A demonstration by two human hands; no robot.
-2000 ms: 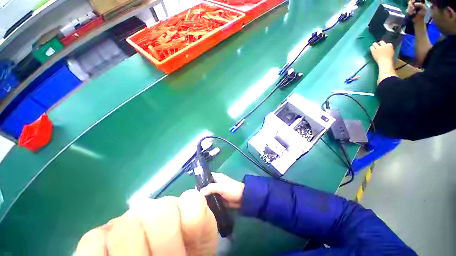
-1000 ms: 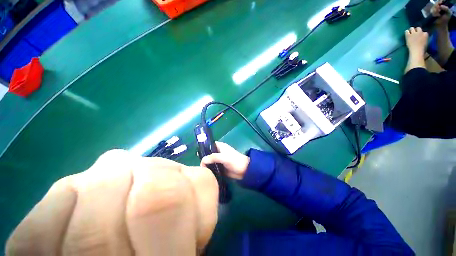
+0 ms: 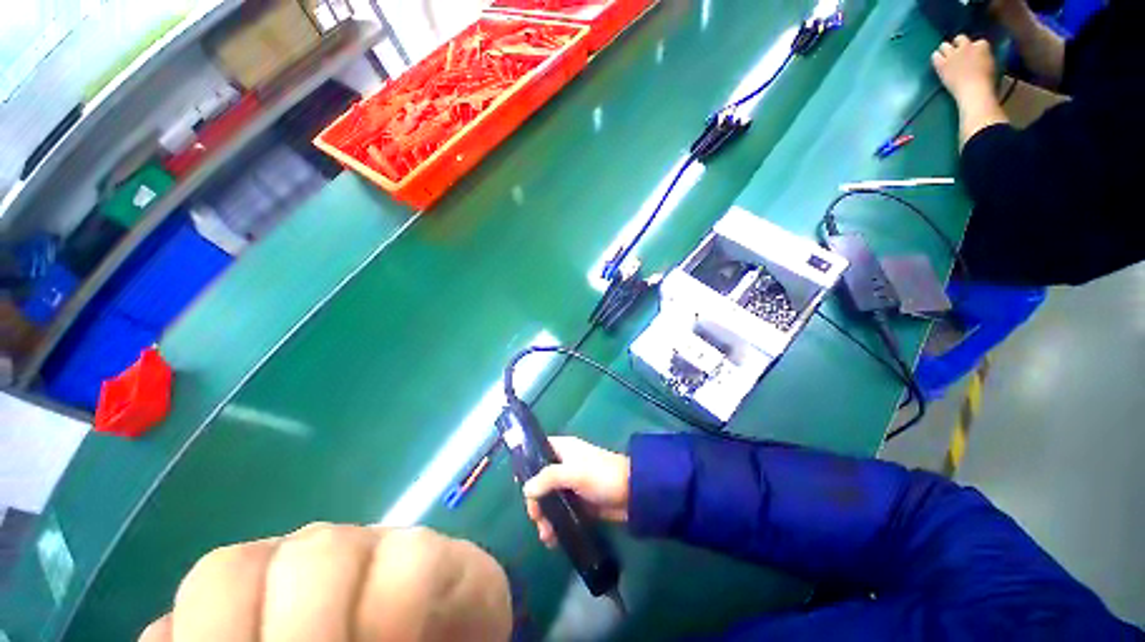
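My right hand (image 3: 580, 487) is wrapped around a black electric screwdriver (image 3: 553, 502). Its thin bit points down toward the bottom edge, and its cord loops from the top end. My left hand (image 3: 339, 589) is a large, curled fist at the bottom edge, close to the camera and partly cut off. Its fingertips, and anything in them, are hidden. A black cable assembly (image 3: 624, 299) lies on the green belt left of the screw feeder, its blue-and-orange plug end (image 3: 467, 483) left of the screwdriver. The white screw feeder (image 3: 741, 320) holds loose screws in its open compartments.
More cable assemblies (image 3: 721, 133) lie in a line up the belt. Orange-red crates (image 3: 427, 188) and a small red bin (image 3: 134, 394) stand on the far ledge. A grey block (image 3: 866, 273) sits beside the feeder. Another person's hand (image 3: 967, 69) works at upper right.
The camera view has shifted, bringing the crates back in. The belt cables have moved down-left past the feeder. The right hand still holds the screwdriver, and the left fist sits lower in the picture.
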